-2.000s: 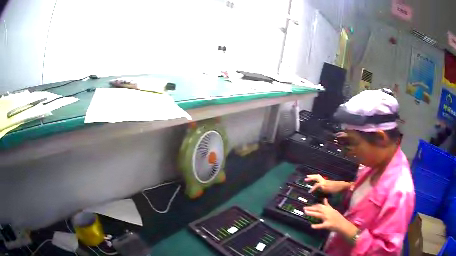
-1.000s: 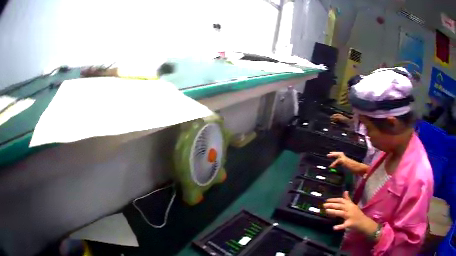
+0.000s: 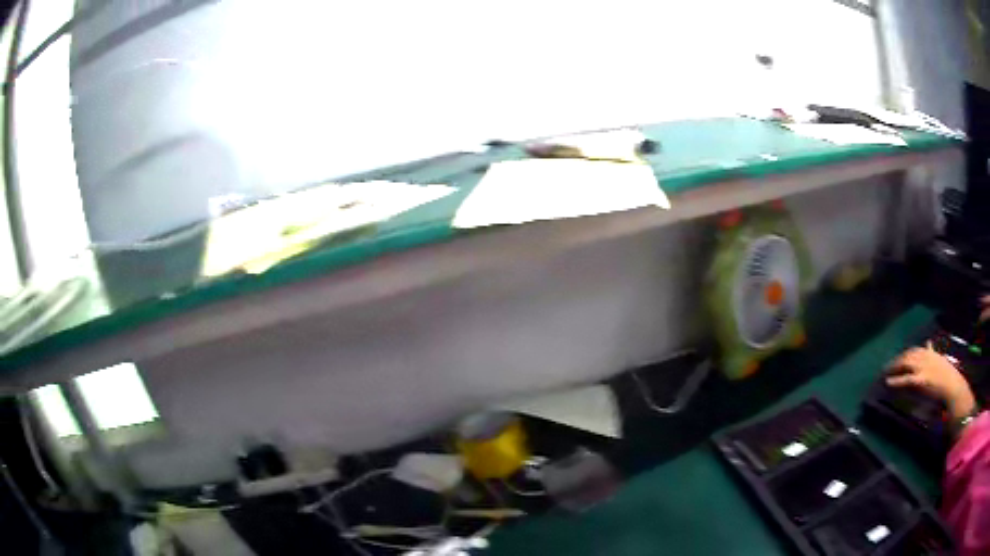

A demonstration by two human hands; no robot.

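Observation:
Neither of my hands is in the picture. Nearest in front, a black compartment tray (image 3: pixel 746 460) lies on the green bench mat (image 3: pixel 662 505) at the lower right, cut off by the bottom edge. Its pockets hold dark flat devices with small white labels; the device in the top pocket (image 3: pixel 812 431) shows thin green lines. A yellow tape roll (image 3: pixel 494 447) stands by the wall. A dark grey square pad (image 3: pixel 581 479) lies right of it. Tangled white leads (image 3: pixel 375 532) lie at the bottom centre, blurred.
A green fan (image 3: pixel 725 299) stands against the wall. Above the bench runs a green-topped shelf (image 3: pixel 716 152) with white and yellowish papers (image 3: pixel 565 193). A power strip (image 3: pixel 288 478) sits at left. A coworker's hand (image 3: pixel 931 376) and pink sleeve are over another tray at right.
The view has swung left; the fan, tray and coworker have shifted right in the picture. The tape roll, pad and white leads are visible again, and the coworker is mostly cut off.

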